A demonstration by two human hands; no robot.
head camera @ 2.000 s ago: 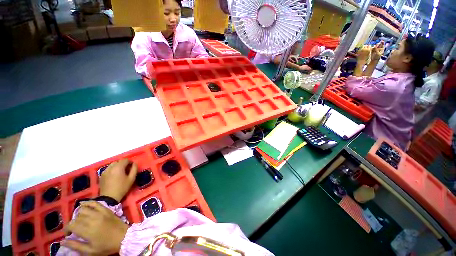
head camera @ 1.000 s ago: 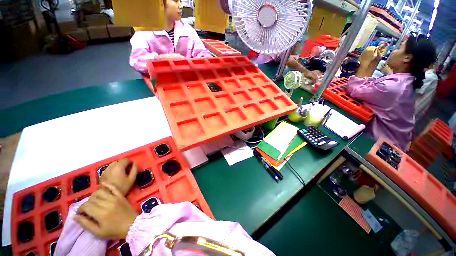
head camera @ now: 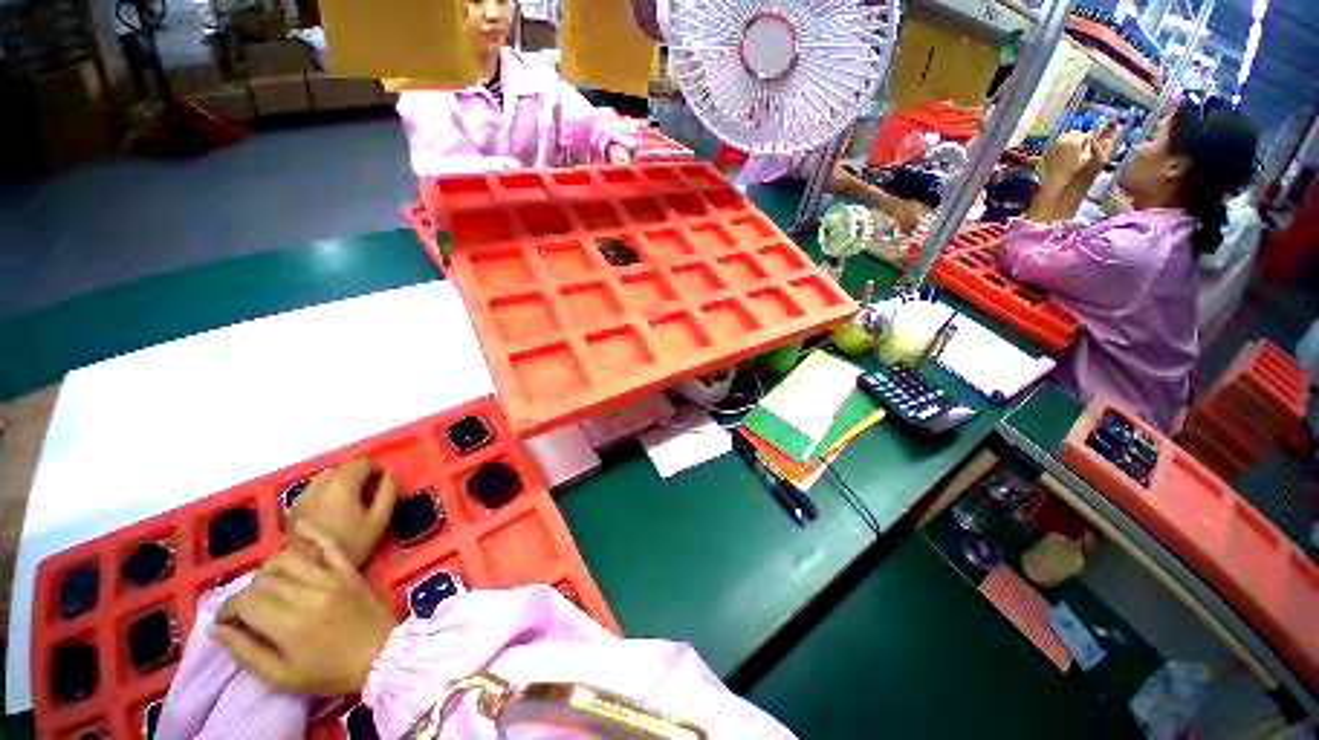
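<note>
A red-orange compartment tray [head camera: 528, 544] lies at lower left, with dark glossy watch heads [head camera: 233, 531] in many pockets. My left hand [head camera: 342, 506] rests on the tray, fingers bent, thumb apart, no piece visible in it; its underside is hidden. My right hand [head camera: 301, 619] lies across my left wrist, fingers loosely apart, holding no piece. Its pink sleeve covers the tray's lower right part. A second red-orange tray [head camera: 550, 366] is propped at a tilt beyond, with one dark piece [head camera: 619, 252] in it.
A white sheet [head camera: 261, 376] lies behind the lower tray. Right of the trays are coloured cards [head camera: 813, 411], black pens [head camera: 777, 480] and a calculator [head camera: 917, 398]. A large fan [head camera: 770, 46] and metal post stand behind. People in pink smocks sit across and at right.
My right hand moved slightly down and right onto my left wrist after the oldest frame, then stayed. My left hand has barely moved. The person across has shifted and moved an arm.
</note>
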